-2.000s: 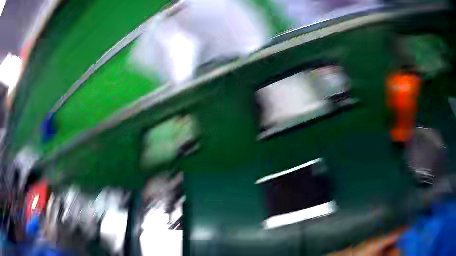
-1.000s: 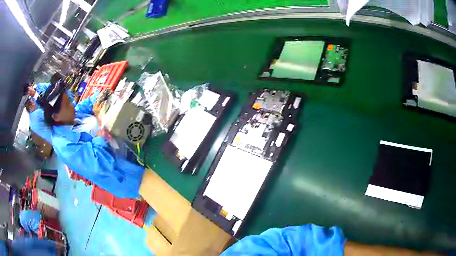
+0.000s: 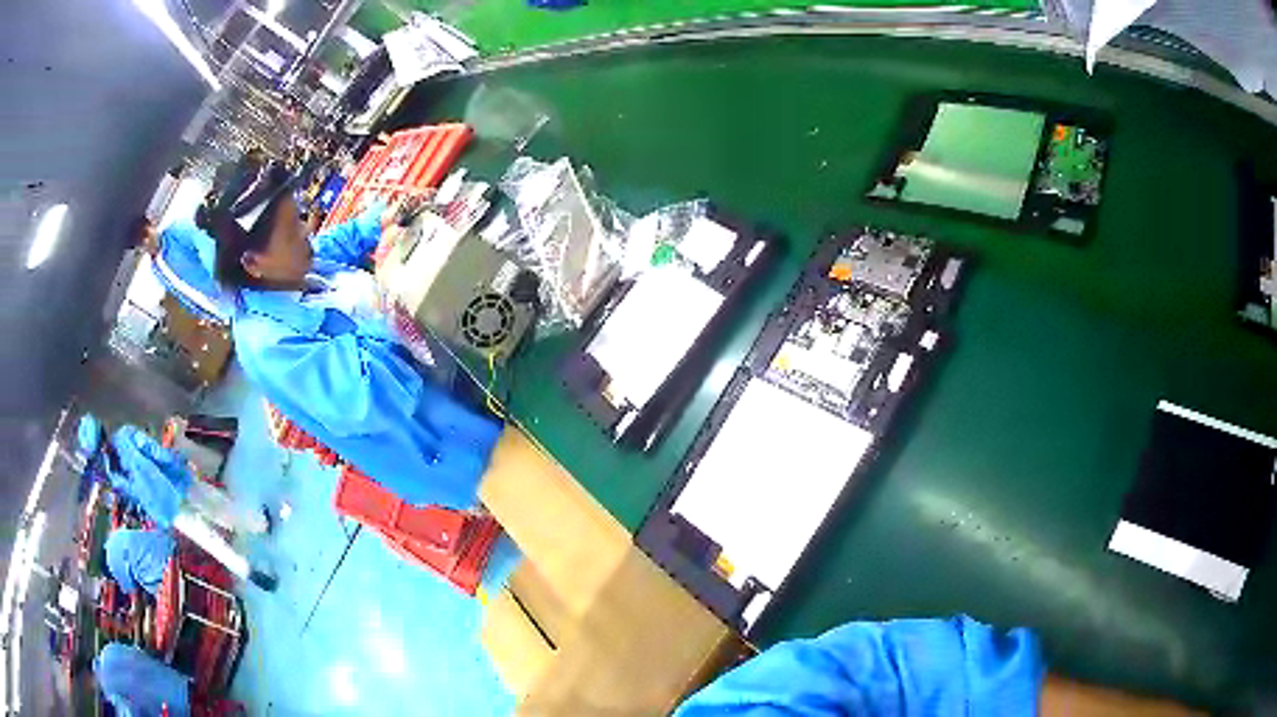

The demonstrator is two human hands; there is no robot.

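Observation:
A large half-assembled tablet unit (image 3: pixel 773 483) lies nearest, slanting across the dark-green bench, with a white panel at its lower end and exposed boards above. A smaller tablet unit (image 3: pixel 656 336) lies to its left. Another unit (image 3: pixel 978 161) with a greenish panel and green board lies farther back. A black sheet with white strips (image 3: pixel 1197 497) lies at the right. A blue sleeve and bare forearm, seemingly my left, cross the bottom edge. My left hand is cut off by the picture's edge. My right hand is out of view.
Part of another unit (image 3: pixel 1266 259) shows at the right edge. Clear plastic bags (image 3: pixel 567 245), a grey box with a fan grille (image 3: pixel 455 287) and a red tray (image 3: pixel 406 168) lie left. An open cardboard box (image 3: pixel 602 588) adjoins the bench. A person (image 3: pixel 343 364) in blue stands beyond.
The view has swung left, so the bench things sit farther right. The units and black sheet keep their places on the bench. My forearm still crosses the bottom edge.

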